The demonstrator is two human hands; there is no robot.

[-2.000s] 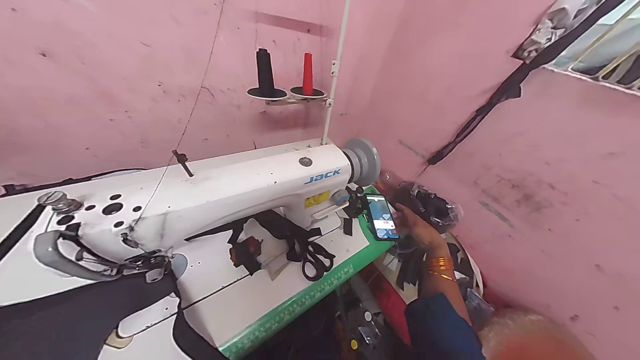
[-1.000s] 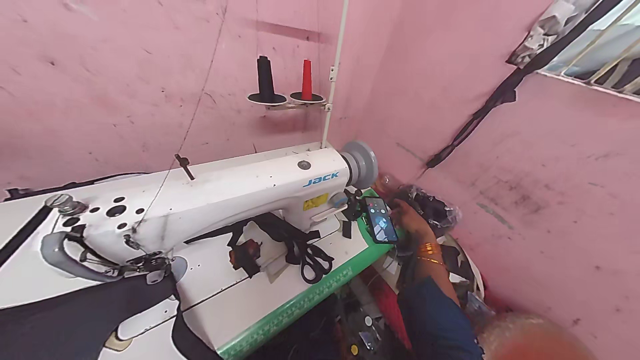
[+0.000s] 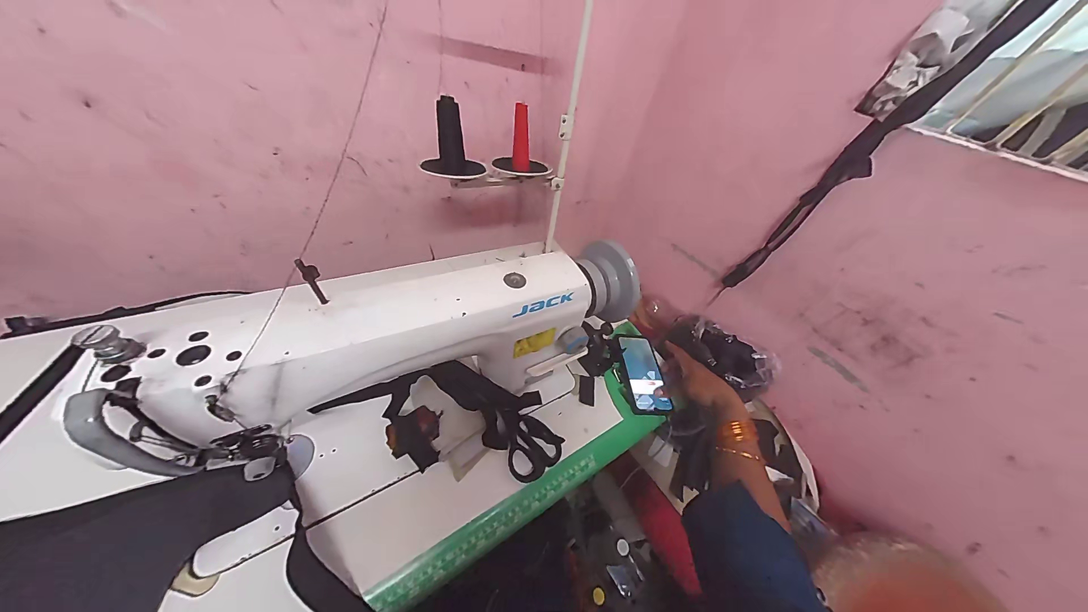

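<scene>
My right hand (image 3: 693, 382), with gold-coloured bangles and a dark blue sleeve, is at the right edge of a lit smartphone (image 3: 643, 374). The fingers curl against the phone, partly hidden by it, just beyond the green-edged corner of the sewing table. A white Jack sewing machine (image 3: 408, 319) stands to the left, its grey handwheel (image 3: 614, 280) above the phone. Black fabric (image 3: 144, 527) lies under the needle area. Black-handled scissors (image 3: 534, 449) rest on the table among dark fabric strips (image 3: 467, 387). My left hand is not in view.
Black (image 3: 450, 132) and red (image 3: 521, 138) thread cones stand on a thread stand behind the machine. A green measuring tape or ruled strip (image 3: 510, 514) runs along the table edge. Plastic-wrapped dark material (image 3: 735, 357) lies by the pink wall. A barred window (image 3: 1020, 119) is at upper right.
My right wrist has risen slightly since two seconds ago, while the hand stays at the phone. The image on the phone screen looks different.
</scene>
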